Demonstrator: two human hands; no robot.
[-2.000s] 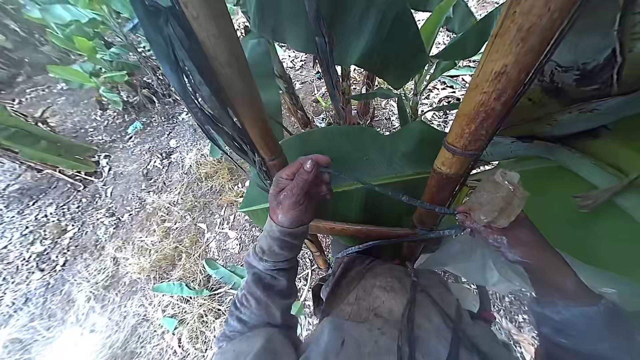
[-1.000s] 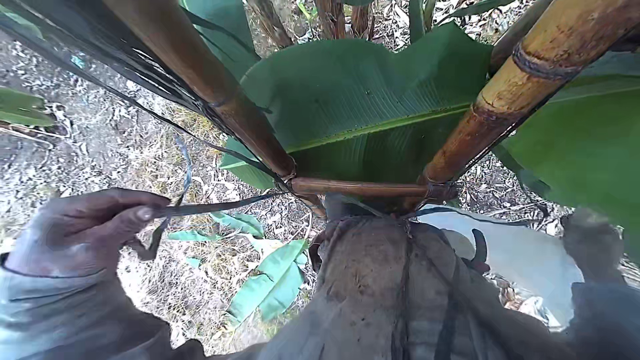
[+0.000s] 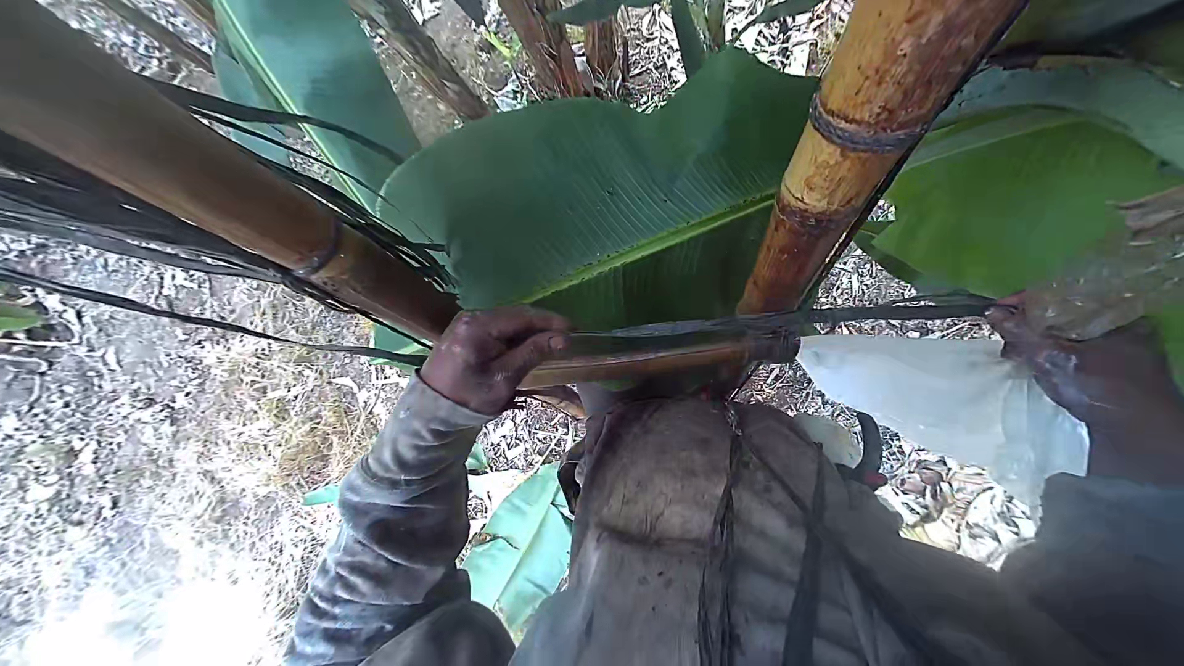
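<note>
A dark plastic strip (image 3: 869,313) stretches between my hands, just above a bamboo crosspiece (image 3: 638,363) that joins two bamboo poles. My left hand (image 3: 490,356) pinches its left part where the left pole (image 3: 370,277) meets the crosspiece. My right hand (image 3: 1041,356), blurred at the right, grips the strip's other end, beyond the right pole (image 3: 832,166). A crumpled translucent plastic bag (image 3: 1110,287) lies over that hand, and whitish plastic sheeting (image 3: 925,402) hangs below it. Part of the right fingers is hidden.
A broad banana leaf (image 3: 601,203) spreads behind the poles. Many dark strips (image 3: 139,222) hang along the left pole. Another leaf (image 3: 1017,203) is at the right. Dry litter covers the ground (image 3: 231,398), with a cut leaf piece (image 3: 527,546) below.
My left hand has moved from out at the left in to the crosspiece. The strip now runs across to my right hand, which is farther up than a second ago.
</note>
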